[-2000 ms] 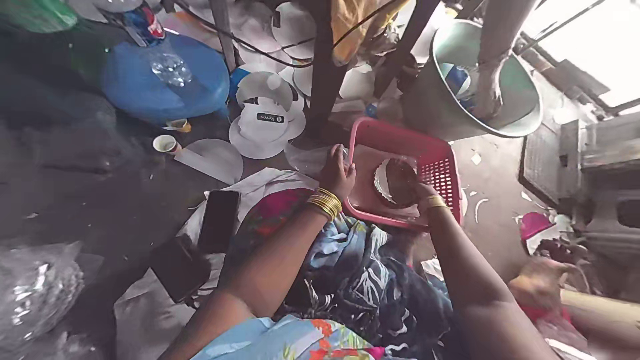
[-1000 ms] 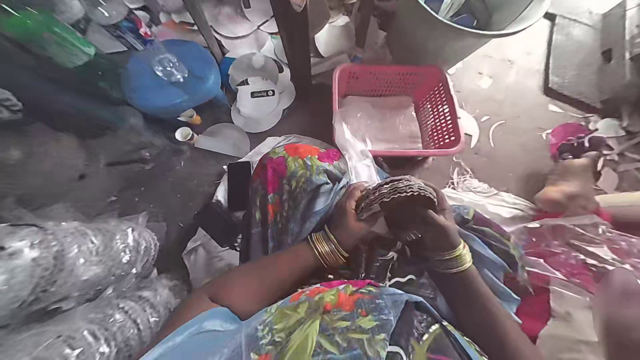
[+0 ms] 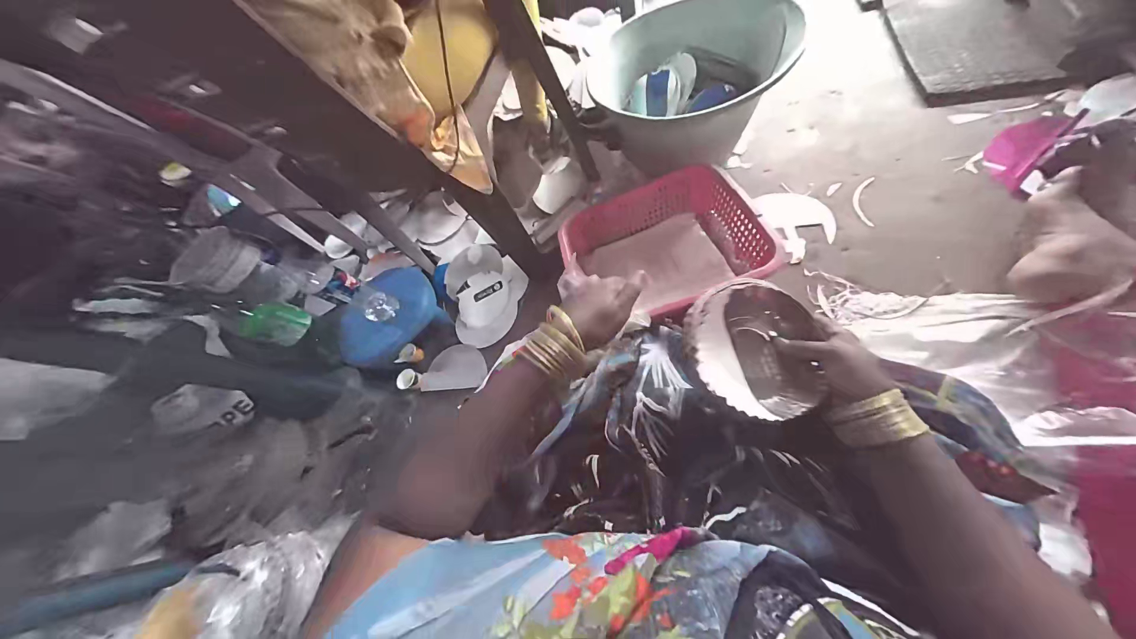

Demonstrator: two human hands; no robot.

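Note:
My right hand point(image 3: 839, 359) grips the right side of a round, dark-lined piece with a pale scalloped rim point(image 3: 710, 355), held tilted above my lap; it looks like a stack of cap parts, but I cannot tell for sure. At the near left corner of a red plastic basket point(image 3: 577, 232) is my left hand point(image 3: 603, 306), its fingers bent near a bit of clear plastic; whether it pinches anything is unclear. Inside the basket lies a flat pale sheet point(image 3: 661, 259). Loose white threads point(image 3: 661, 368) lie on the dark cloth over my lap.
Behind the basket stands a large pale green tub point(image 3: 692, 133) with blue and white pieces. A dark table leg point(image 3: 497, 217) rises at its left. White caps point(image 3: 484, 293) and a blue stool point(image 3: 390, 315) are farther left. Another person's foot point(image 3: 1069, 240) is at right.
My left hand has left the round piece and moved forward to the basket, while my right hand keeps hold of the piece. The view has swung noticeably.

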